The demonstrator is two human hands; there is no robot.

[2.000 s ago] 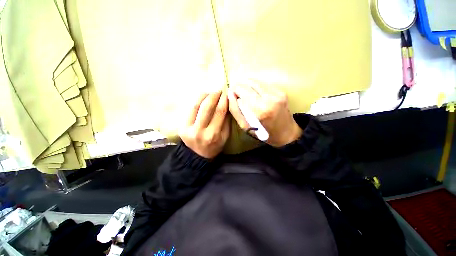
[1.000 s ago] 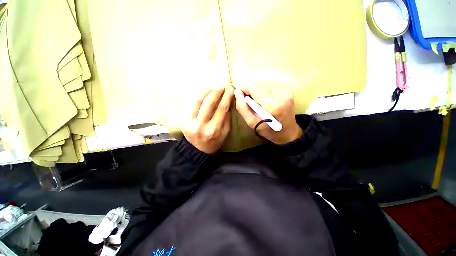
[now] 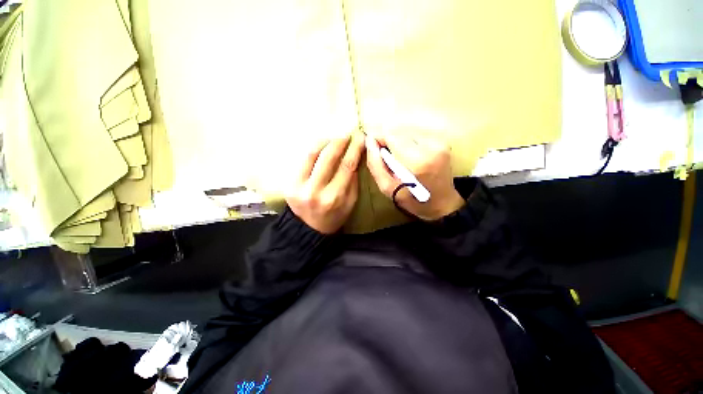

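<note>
A large yellow-tan sewn panel [image 3: 493, 77] lies flat on the table, its narrower flap hanging over the front edge. Its centre seam [image 3: 352, 65] runs down to my fingertips. My right hand [image 3: 420, 173] is closed around a white pen-shaped tool [image 3: 404, 175] with a dark cord loop; the handle slants down to the right and the tip is hidden at the fingers. My left hand [image 3: 327, 185] rests at the left of the seam, its fingers together and pinching the panel beside the seam, fingertips close to my right hand's.
A stack of cut panels [image 3: 69, 115] lies at the left. At the right are a tape roll [image 3: 570, 32], a pink-handled tool [image 3: 614, 111] and a blue-rimmed tray [image 3: 637, 46]. White crumpled cloth [image 3: 166, 352] is below the table at left, a red panel [image 3: 655, 346] at lower right.
Since two seconds ago the view has shifted slightly, and the white tool's handle has tilted further to the right. Both hands have stayed at the seam.
</note>
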